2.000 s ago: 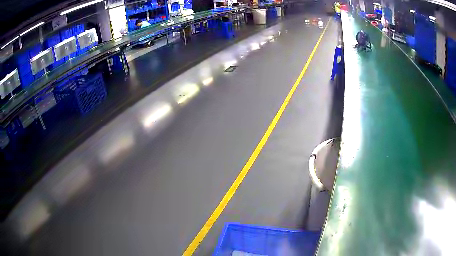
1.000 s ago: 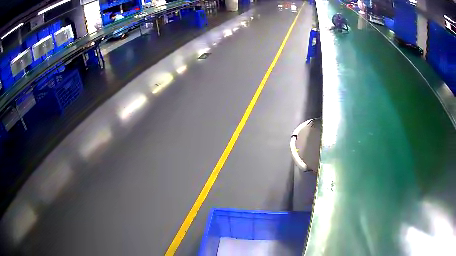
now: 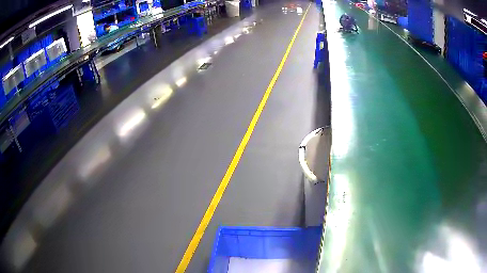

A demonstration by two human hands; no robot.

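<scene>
Neither of my hands is in the picture. Nearest in front of me on the right is the green conveyor table (image 3: 384,160), with bright light reflections on its near ledge and lower right. An open blue plastic tote (image 3: 261,234) stands at the bottom, beside the table edge and cut off by the picture's lower rim. A flat white sheet (image 3: 261,265) lies in the tote. A small dark lump (image 3: 348,23), perhaps a device or cable bundle, sits far down the near ledge.
A pale curved hose or rim (image 3: 303,154) sticks out beside the table edge. A blue stool (image 3: 319,50) stands farther along it. A yellow line (image 3: 243,144) runs along the grey floor. Across the aisle are another line and a blue crate (image 3: 64,106).
The view has turned to the right, so the table, dark lump and yellow line sit farther left. More of the tote and its white sheet shows than two seconds ago.
</scene>
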